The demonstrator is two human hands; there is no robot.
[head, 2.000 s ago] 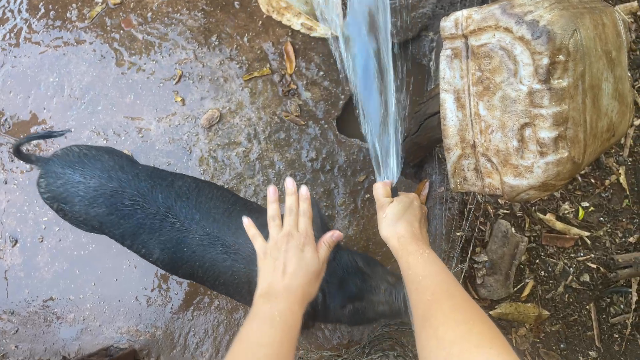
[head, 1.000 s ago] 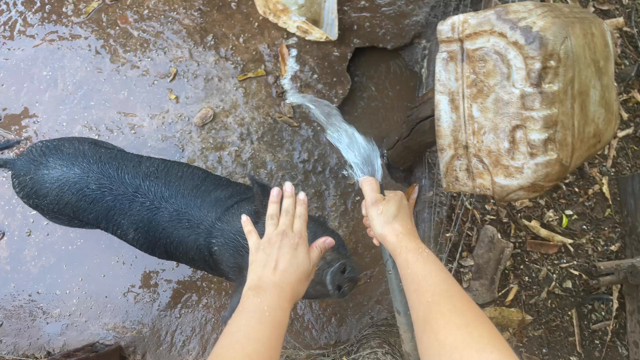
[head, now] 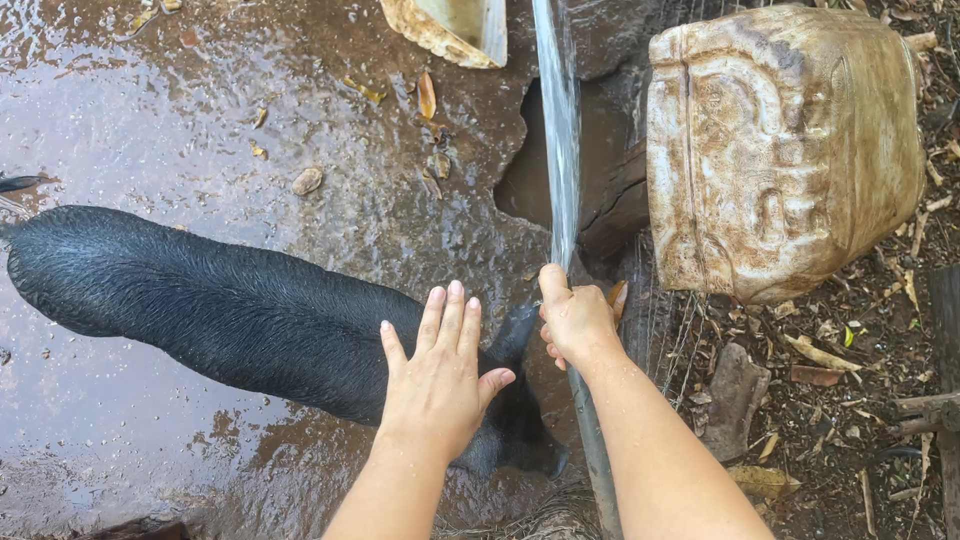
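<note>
My right hand (head: 577,319) grips a grey hose (head: 596,450) near its end, the thumb at the mouth. A stream of water (head: 562,142) shoots from it toward the top of the view. My left hand (head: 442,367) is spread flat, palm down, with nothing in it, above a black pig (head: 210,300). Whether it touches the pig's back I cannot tell. The pig stands on the wet ground, tail at the left, its head low beside the hose and partly behind my left hand and forearm.
Wet, muddy concrete (head: 187,142) has a broken-edged hole (head: 525,180) by a log (head: 619,202). A stained plastic container (head: 787,150) lies at the right, near wire mesh and a piece of wood (head: 735,401). A cut plastic vessel (head: 450,34) lies at the top.
The water stream, bent to the upper left one second ago, now runs nearly straight up the view. The pig's snout, raised beside my left hand then, is now lower and nearer the hose.
</note>
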